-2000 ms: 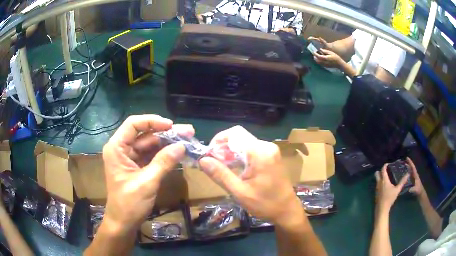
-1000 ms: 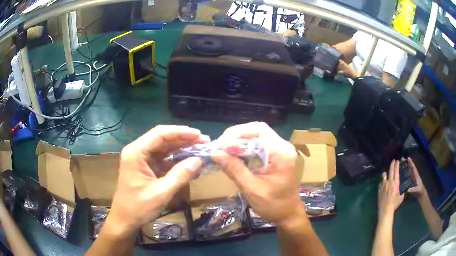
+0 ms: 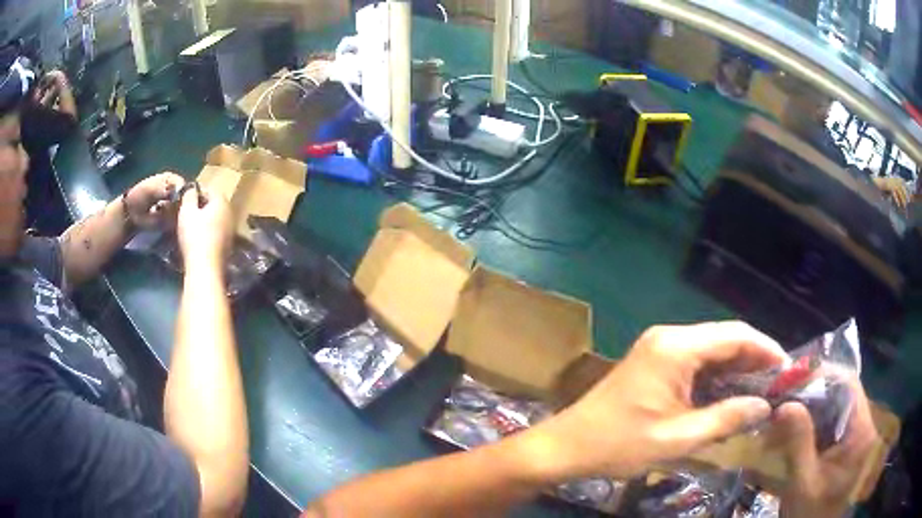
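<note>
My left hand (image 3: 698,405) is at the lower right, with its fingertips closed on a clear accessory bag (image 3: 824,369) that has red and dark pieces inside. My right hand (image 3: 834,450) is beside it at the right, partly behind the bag, and also grips the bag. The bag is above the row of open packing boxes. One open box (image 3: 521,329) with a brown lid stands left of my hands and holds bagged items with some red. Further bagged parts (image 3: 672,494) lie below my hands.
Another box lid (image 3: 415,278) stands open further left. A person (image 3: 76,405) sits at the left, with hands over boxes. A power strip (image 3: 475,132) with tangled cables, a black-and-yellow box (image 3: 642,132) and a large dark brown unit (image 3: 799,228) are on the green table (image 3: 546,223).
The view has turned left, so the person at the left now shows and my hands appear at the lower right. Both hands still hold the bag. The people at the right are largely out of view.
</note>
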